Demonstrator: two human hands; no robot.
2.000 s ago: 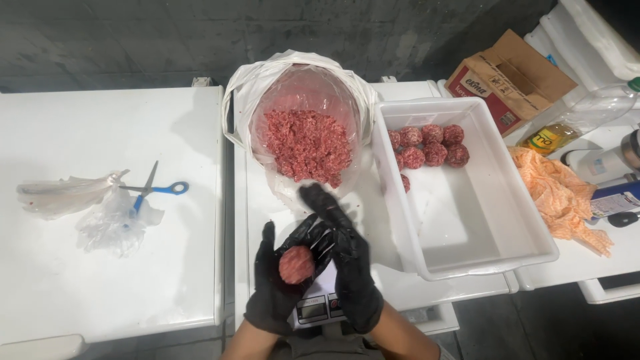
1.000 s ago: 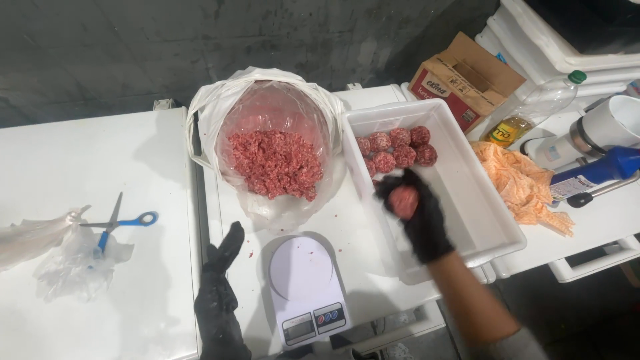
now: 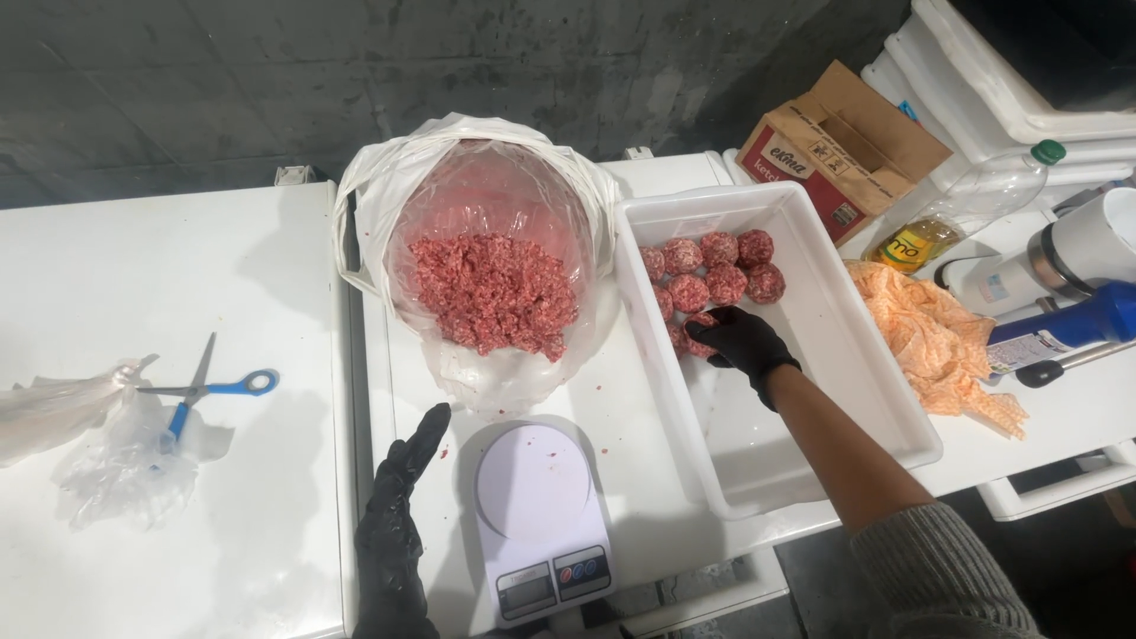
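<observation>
My right hand [image 3: 744, 348], in a black glove, reaches into a white plastic tub [image 3: 887, 408] with its fingers around a ball of ground meat [image 3: 701, 332]. Several more meat balls [image 3: 726, 284] lie in rows beside it, toward the tub's back left. My left hand [image 3: 398, 515], also gloved in black, is held edge-on with fingers together and thumb side hard to make out; nothing shows in it. To its right is a white kitchen scale [image 3: 534, 484]. Behind the scale, loose ground meat [image 3: 497, 293] fills the bottom of an opened plastic bag [image 3: 497, 377].
Blue-handled scissors [image 3: 200, 389] and crumpled clear plastic [image 3: 129, 470] lie on the left table. Right of the tub are an orange cloth [image 3: 927, 342], a cardboard box [image 3: 834, 146], an oil bottle [image 3: 967, 204] and a blue bottle [image 3: 1065, 330]. A dark wall stands behind.
My right hand has carried a meat ball from between both hands over the scale into the tub, and is now lower at the row's front. My left hand has stayed by the scale since separating.
</observation>
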